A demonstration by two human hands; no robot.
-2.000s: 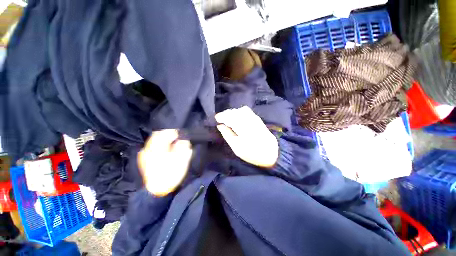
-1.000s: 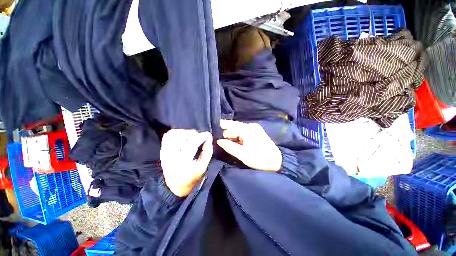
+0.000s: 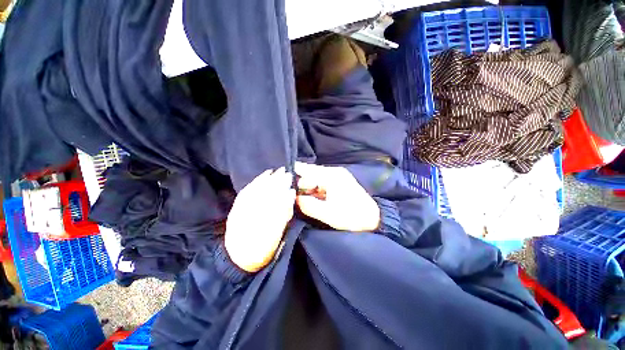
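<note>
A dark navy garment (image 3: 250, 89) hangs from the white table down to my lap. Its narrow edge ends between my two hands. My left hand (image 3: 260, 220) is closed on that edge, with the fingertips close against my right hand. My right hand (image 3: 337, 197) pinches the same edge from the other side, thumb and finger bent together. Both hands look overexposed, so the exact fingertip grip and anything small between them cannot be made out.
The white table (image 3: 329, 16) is at the top. A blue crate (image 3: 430, 102) with striped brown fabric (image 3: 504, 102) and a white sheet (image 3: 500, 202) stands right. Dark cloth (image 3: 161, 205) is heaped left, near another blue crate (image 3: 75, 263). Red stools show at both sides.
My hands have come together from apart, and the garment edge hangs straighter between them. In the last second my left hand has turned more upright, its fingertips meeting my right hand.
</note>
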